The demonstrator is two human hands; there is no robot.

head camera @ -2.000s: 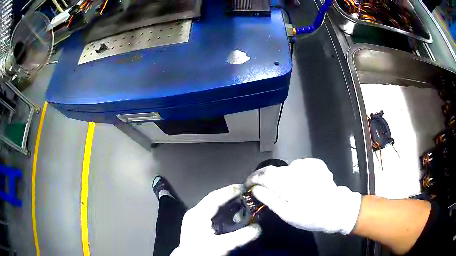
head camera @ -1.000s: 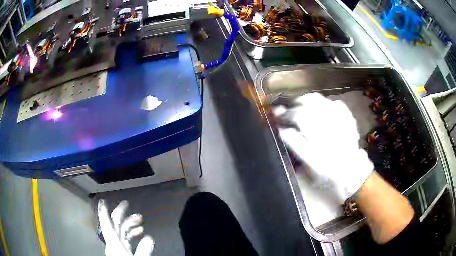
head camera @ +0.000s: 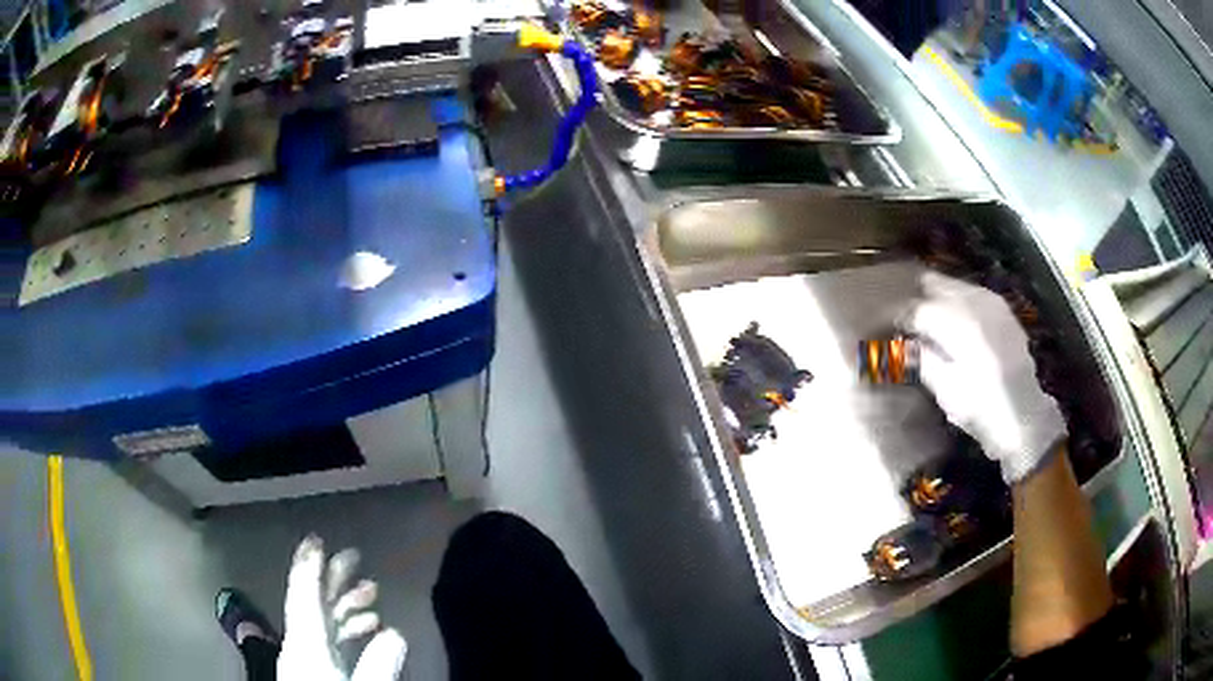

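My right hand (head camera: 987, 377), in a white glove, is over the near steel tray (head camera: 785, 237) and grips a wound coil (head camera: 887, 361) with orange windings at its fingertips. Dark coils (head camera: 931, 512) lie along the tray's right and lower parts. Other dark coils (head camera: 758, 382) lie together on the tray's pale left area. My left hand (head camera: 329, 616), also in a white glove, is at the bottom left, cut off by the edge. Its fingers are apart and it holds nothing.
The blue table (head camera: 306, 315) with a perforated plate (head camera: 140, 240) is at the left, fixtures with coils behind it. A blue hose (head camera: 576, 117) with yellow tip stands at its right corner. An upper tray (head camera: 885, 131) holds a heap of orange coils.
The view has turned right from the table. Both hands were on one coil; they have separated. My right hand has moved rightward across the tray, and a coil now shows in its fingers.
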